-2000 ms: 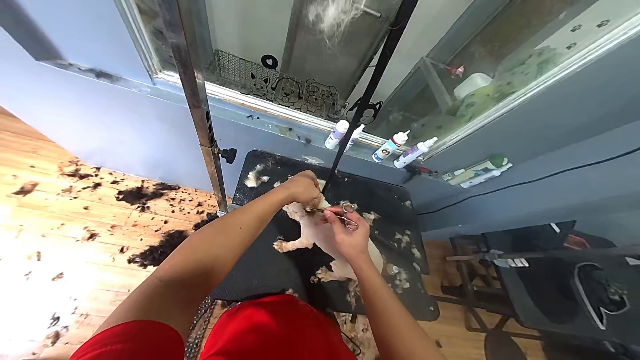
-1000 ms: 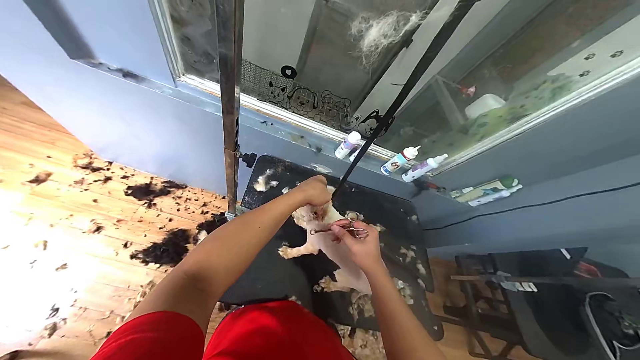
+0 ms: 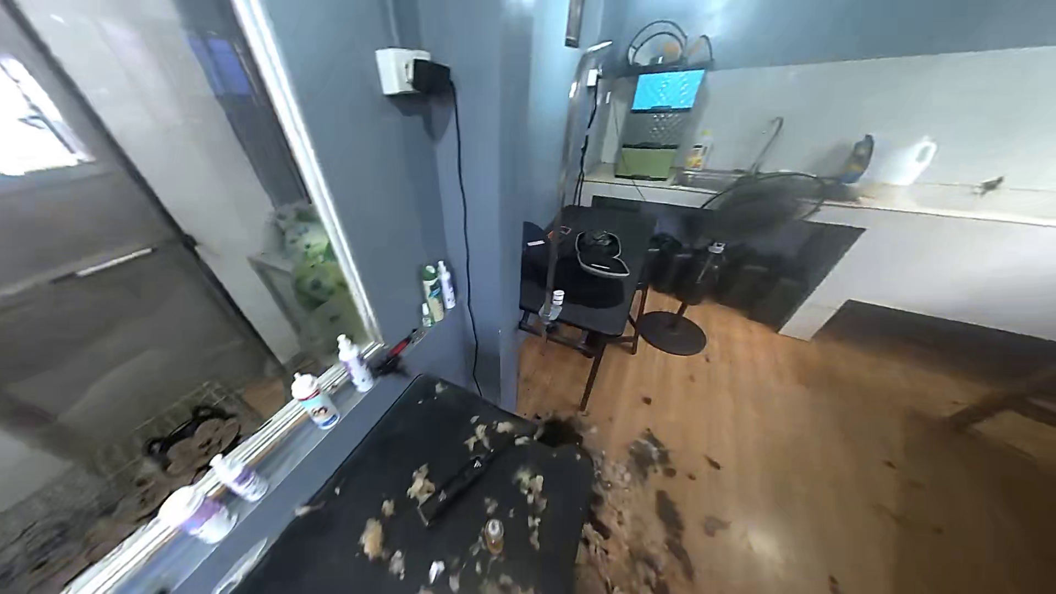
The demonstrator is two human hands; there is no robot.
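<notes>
Neither of my hands shows in the head view now, and the light-coated animal is out of view too. The black grooming table [image 3: 371,462] fills the lower middle, strewn with tufts of cut hair [image 3: 373,538]. A dark elongated object [image 3: 459,487], perhaps a clipper or a clamp part, lies across its top. Near it stands a small bottle with amber contents [image 3: 493,536]. What my hands hold or touch cannot be seen.
White plastic bottles [image 3: 315,401] line the window ledge left of the table. Beyond are a second black table [image 3: 610,318] with an open black case [image 3: 601,254], a pedestal fan [image 3: 763,202] and a sink counter [image 3: 907,202]. Hair litters the wooden floor [image 3: 742,445].
The view has swung far to the right. My hands, the scissors and the light-coated animal, seen at the table in the earlier frames, have left the picture.
</notes>
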